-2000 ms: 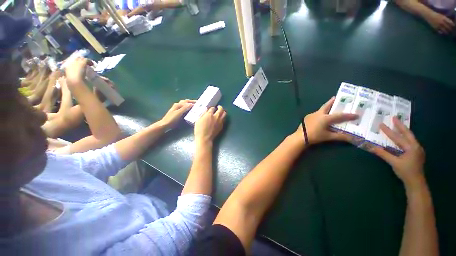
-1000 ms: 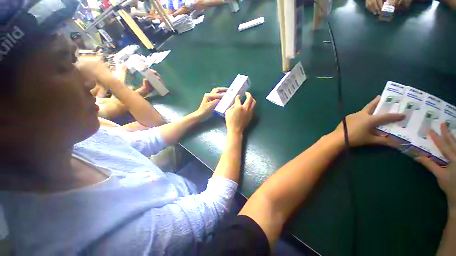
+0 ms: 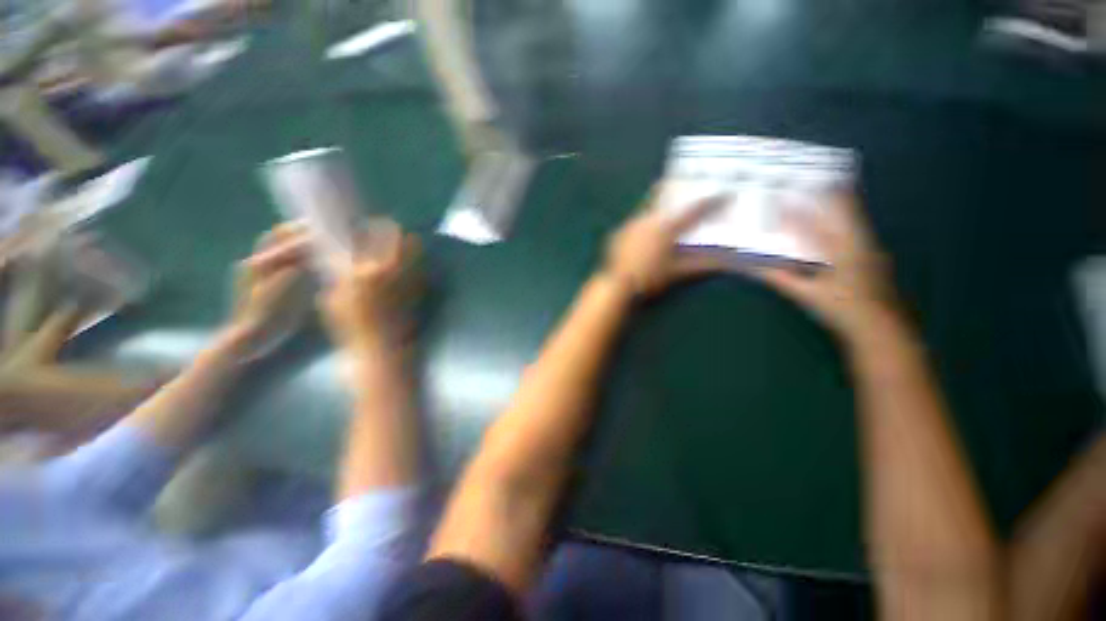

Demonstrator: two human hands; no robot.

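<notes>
The frame is blurred. A row of cartons (image 3: 758, 182), white with faint dark print at its top edge, lies flat or nearly flat in front of me. My left hand (image 3: 661, 249) holds its left end, with fingers over the top face. My right hand (image 3: 843, 255) holds its right end in the same way. The print and the seams between the cartons are too smeared to read or count.
A neighbour on the left holds a white carton (image 3: 318, 206). A folded white card (image 3: 489, 194) stands by the cream rack post (image 3: 455, 61). The dark green bench (image 3: 716, 412) has its front edge below. A forearm enters at the lower right, near a white object (image 3: 1092, 309).
The view has swung right, so the row and both my hands now sit nearer the middle. The neighbour's carton is raised more upright. My hands keep hold of the row.
</notes>
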